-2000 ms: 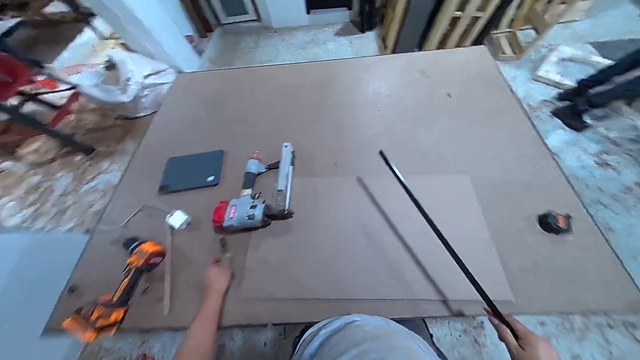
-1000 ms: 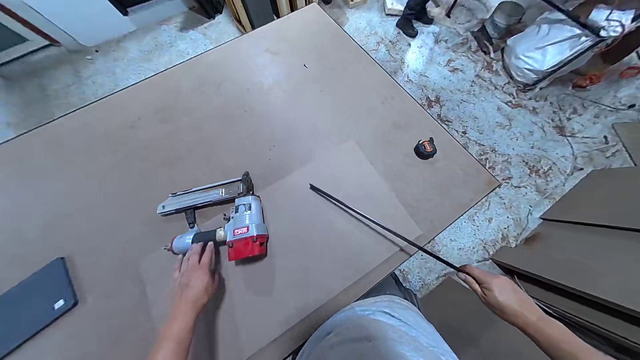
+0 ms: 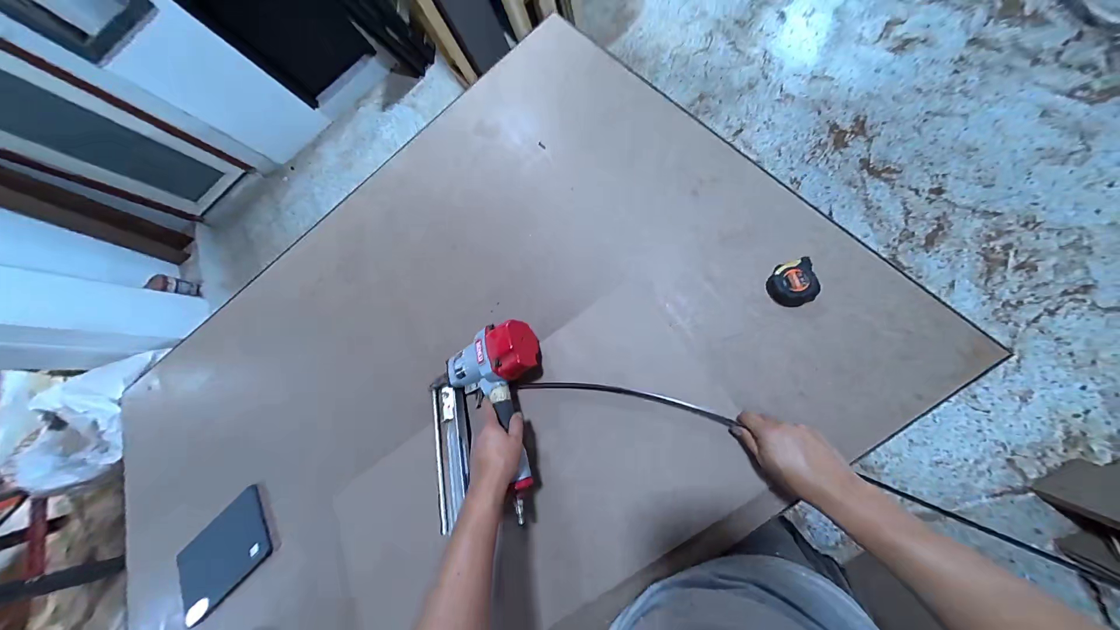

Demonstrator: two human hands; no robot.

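Observation:
My left hand (image 3: 497, 446) is closed around the black grip of a pneumatic nail gun (image 3: 483, 363), grey with a red cap, its long magazine pointing toward me on the left. The air fitting at the end of its handle has no hose on it. My right hand (image 3: 779, 444) grips a thin black hose or flexible strip (image 3: 626, 391). The strip bows slightly, and its far end reaches the nail gun beside the handle; whether it touches cannot be told. Under both lies a thin flat sheet (image 3: 612, 472) on a large brown board (image 3: 394, 289).
A tape measure (image 3: 794, 282) lies on the board at the right. A dark flat tablet-like case (image 3: 226, 556) is at the lower left. White plastic sheeting (image 3: 79, 429) sits beyond the left edge. Dark boards (image 3: 1081, 494) are at the far right.
My left hand, with no tool in it two seconds ago, now holds the nail gun, which has been turned around. The black strip has come nearer the gun. The view has turned strongly.

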